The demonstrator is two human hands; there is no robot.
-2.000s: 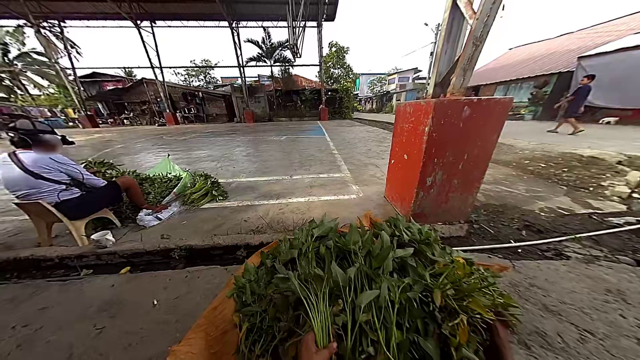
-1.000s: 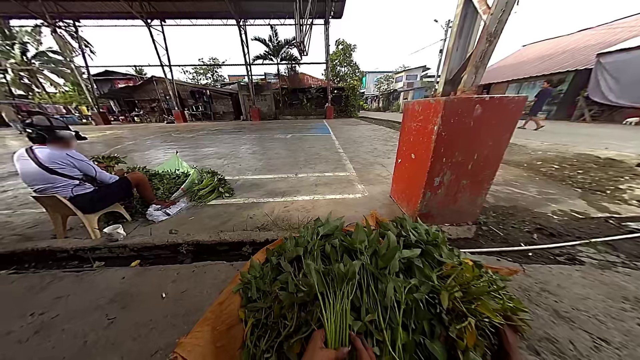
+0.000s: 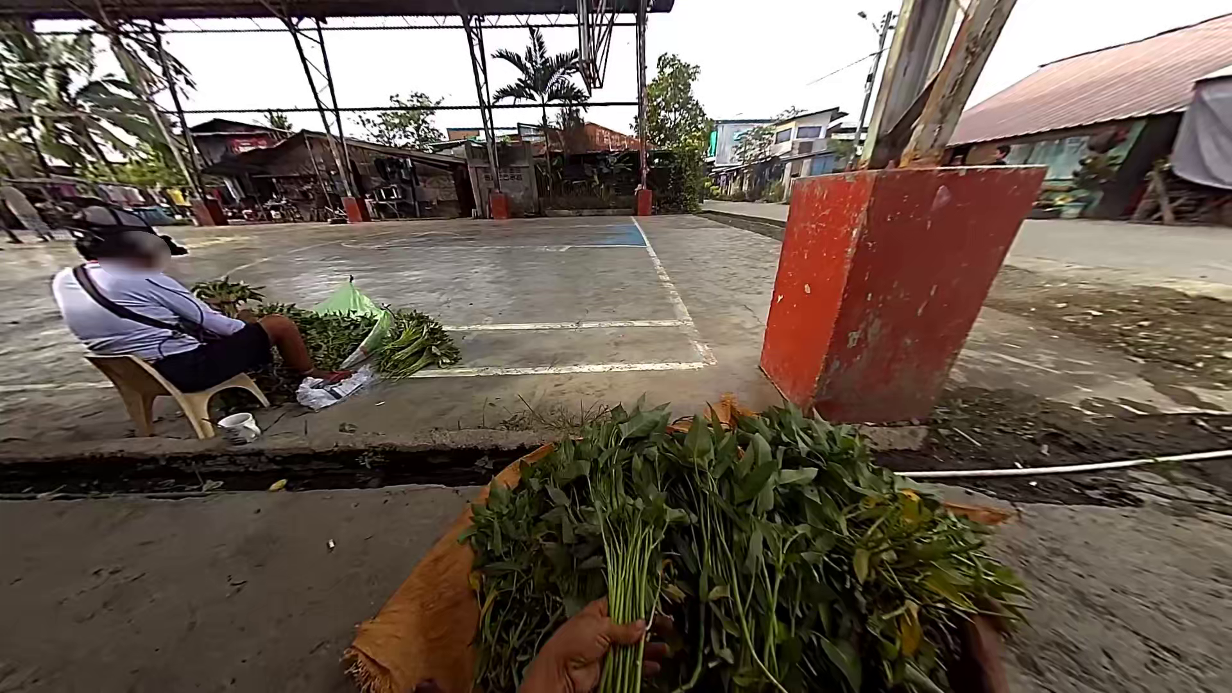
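My left hand [image 3: 582, 650] is at the bottom middle of the head view, closed around the pale green stems of a bunch of leafy greens [image 3: 630, 568]. Its thumb lies across the front of the stems, and fingertips show on their right side. The bunch stands upright, leaves up, against a large heap of the same leafy greens [image 3: 770, 520]. Some leaves at the heap's right side are yellow. Under the heap spreads an orange woven sack [image 3: 423, 606]. My right hand cannot be made out; a dark brown form at the heap's lower right is too unclear to name.
Beyond a narrow drainage channel [image 3: 385, 469], a person [image 3: 154, 308] sits on a plastic chair [image 3: 144, 385] beside more greens [image 3: 419, 345] and a white cup [image 3: 239, 427]. A red concrete post base [image 3: 895, 289] stands ahead right, near a white pipe [image 3: 1078, 469].
Fingers show on both sides of the stems one second ago; now my left hand grips them with its thumb across the front. The person walking at the far right has moved left.
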